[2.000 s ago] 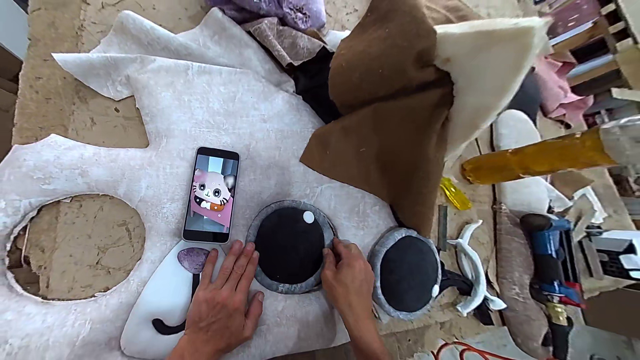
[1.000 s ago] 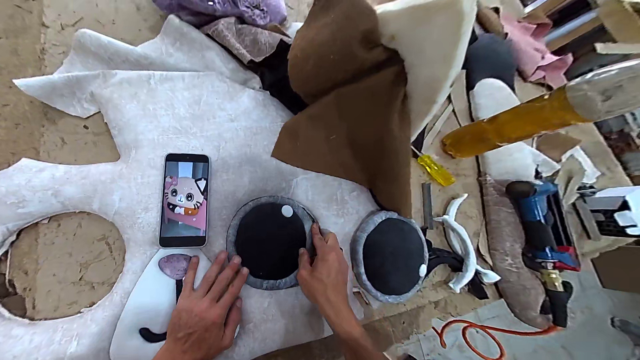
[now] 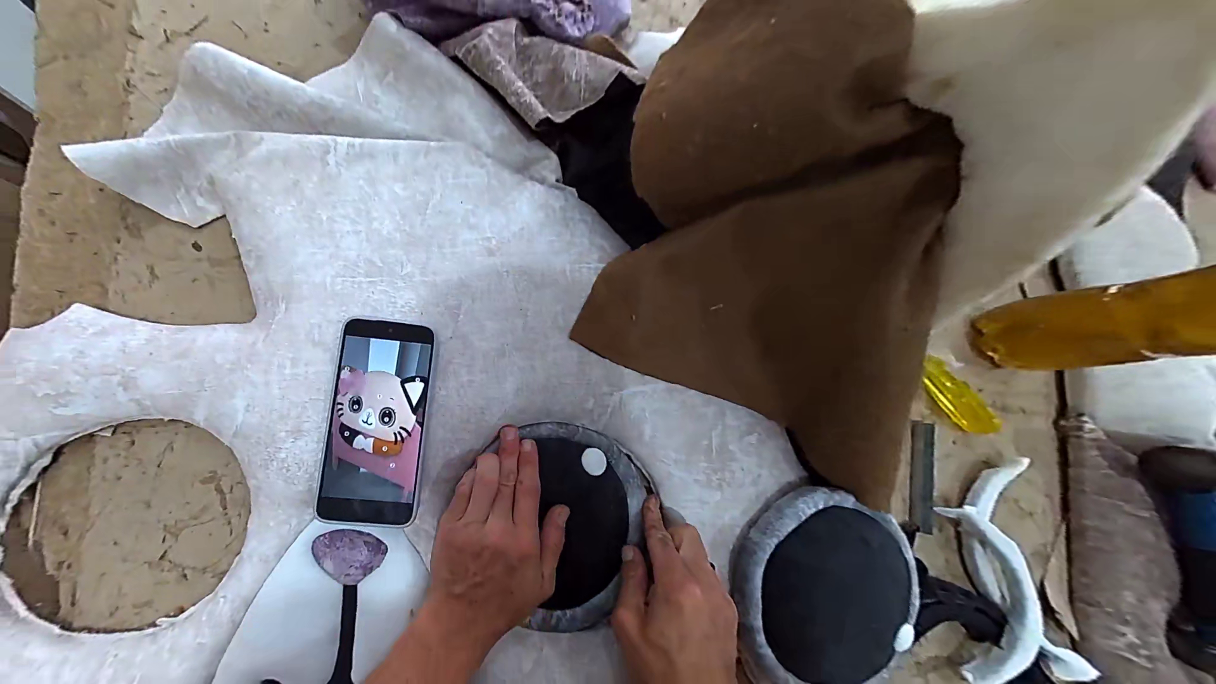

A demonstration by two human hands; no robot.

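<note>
My left hand lies flat, fingers together and thumb spread, over the left part of a round black fabric eye piece with a grey plush rim and a white dot. My right hand rests at the rim's right edge, its index finger and thumb on it; whether it grips the rim is unclear. The piece lies on pale plush fabric. A similar eye piece sits to the right. Left of my hands, a phone shows a cat-like plush figure, above a white muzzle piece with a purple nose.
Brown fabric with a cream side covers the upper right. Beyond it are a bottle of amber liquid, a yellow-handled tool and white curved strips. A large round hole in the pale fabric shows the worktable at left.
My left hand has moved from the muzzle piece onto the left part of the round eye piece. My right hand stays at its right rim, slightly lower. The view has shifted closer.
</note>
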